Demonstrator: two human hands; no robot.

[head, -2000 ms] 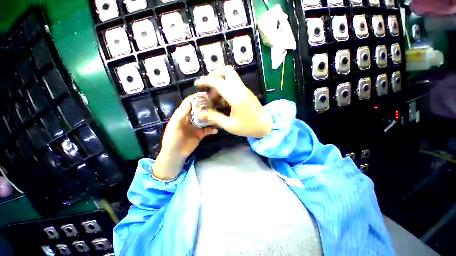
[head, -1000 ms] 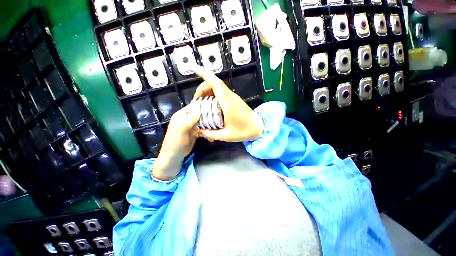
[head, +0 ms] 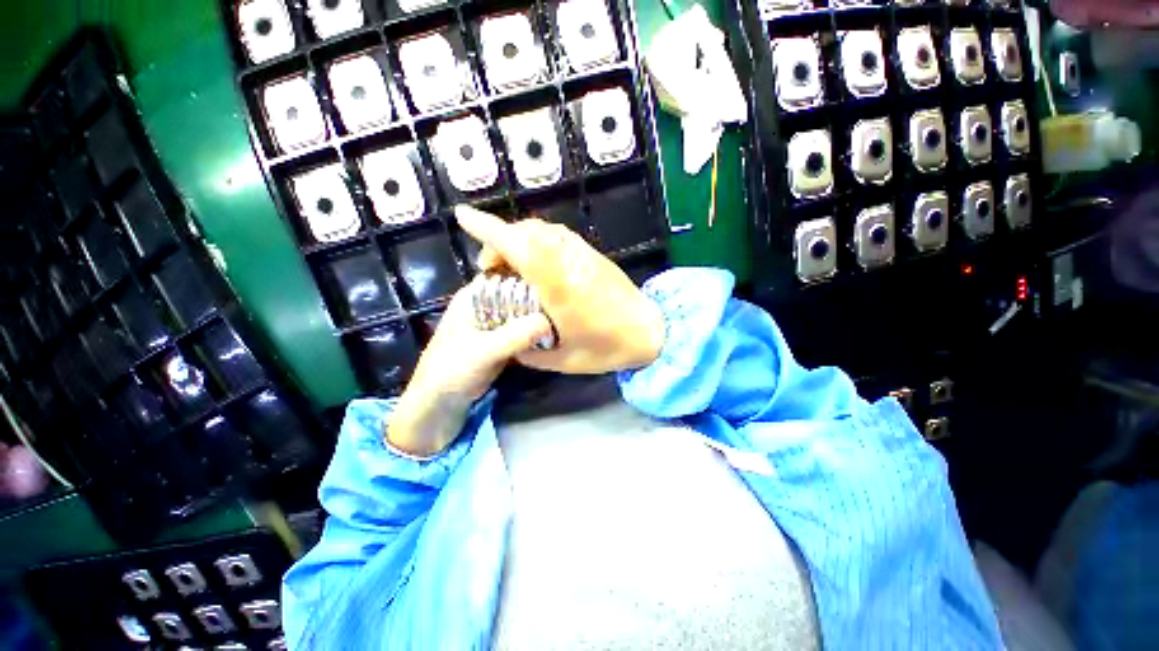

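A stack of several silvery metal parts (head: 506, 303) is held between my two hands in front of my chest, seen edge-on as a ribbed block. My left hand (head: 455, 354) holds it from the left and below. My right hand (head: 582, 295) wraps it from the right, its index finger pointing up and left. The fingers hide part of the stack. Beyond my hands lies a black blister tray (head: 447, 204) with white square parts in its upper rows and empty pockets in its nearer rows.
A second black tray (head: 843, 195) with rows of parts lies right. Crumpled white cloth (head: 699, 83) lies between the trays. A tilted black tray (head: 121, 274) is at left, another with parts (head: 95, 582) lower left. A pale bottle (head: 1091, 140) and a dark unit with red light (head: 1021, 290) are right.
My hands have closed together around the stack, which has turned and now shows its ribbed edges. My right hand has come down from above it. Blue fabric has appeared at the lower right edge.
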